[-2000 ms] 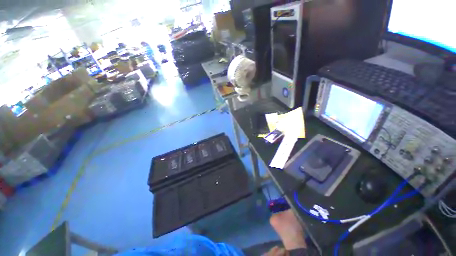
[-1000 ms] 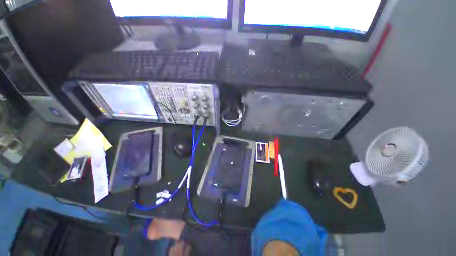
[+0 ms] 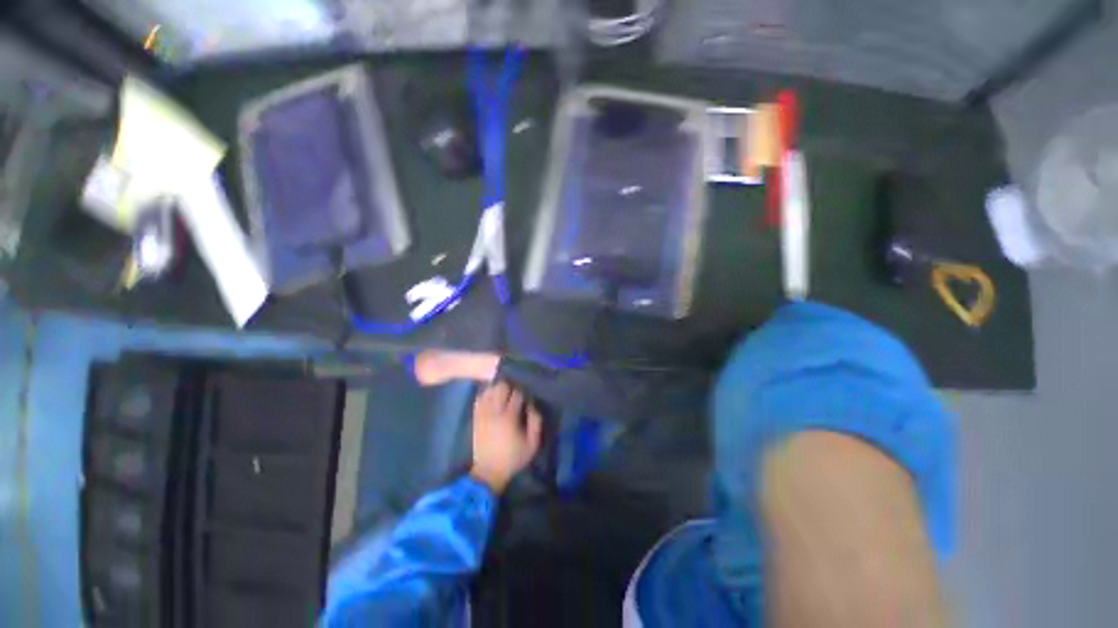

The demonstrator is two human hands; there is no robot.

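A dark flat device [image 3: 300, 184] lies on the left blue-grey plate [image 3: 392, 221], with a dark cable at its lower end. Another dark device [image 3: 628, 190] lies on the right plate [image 3: 554, 202]. My left hand [image 3: 503, 432], blue-sleeved, is below the bench's front edge over dark material. Its fingers look bent, and blur hides whether it holds anything. At lower right is my right arm's blue sleeve and bare forearm, very close to the camera; the forearm runs off the bottom edge and my right hand is out of view.
Blue cables [image 3: 493, 123] run between the plates, a mouse [image 3: 450, 145] beside them. Papers [image 3: 166, 153] lie left; a red stick [image 3: 781, 160], white stick [image 3: 796, 227], black mouse [image 3: 905, 233] and yellow loop [image 3: 962, 292] right. A black tray [image 3: 264, 466] is lower left.
The view has swung from the tray side to the bench, then tilted down. More of my left hand and right forearm now shows. Both devices remain on their plates.
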